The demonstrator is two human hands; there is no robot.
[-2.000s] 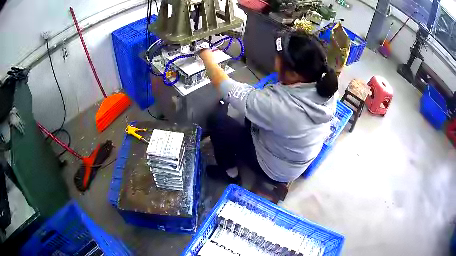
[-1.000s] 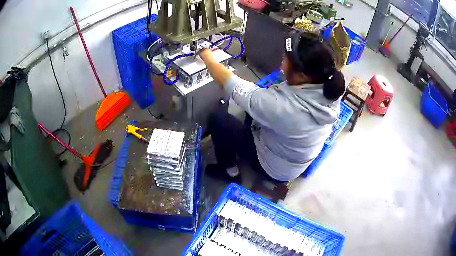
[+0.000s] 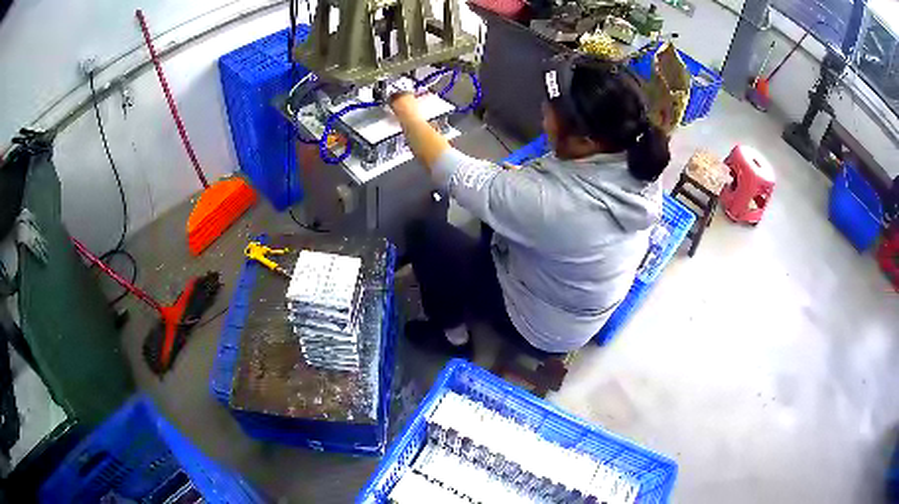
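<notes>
Neither of my hands is in the picture. Nearest in front of me is a blue plastic crate (image 3: 461,374), cut off by the bottom edge, with rows of silver-grey cast plates (image 3: 532,448) in it. Left of it, a stack of silver cast plates (image 3: 327,310) stands on a worn dark board (image 3: 266,369) over a low blue crate. A yellow air blow gun (image 3: 264,258) lies behind the stack. Another blue crate (image 3: 138,443) is at the bottom left, cut off by the edge.
A seated person in a grey hoodie (image 3: 572,236) reaches to the fixture (image 3: 380,143) under a grey-green machine head (image 3: 389,39). A broom (image 3: 177,315) and orange dustpan (image 3: 219,212) are at left. A wooden stool (image 3: 705,177) and red stool (image 3: 749,185) stand at right.
The seated person leaned slightly right and then back left, one arm still at the fixture. The view has shifted very slightly. Crates and stacked plates have not moved.
</notes>
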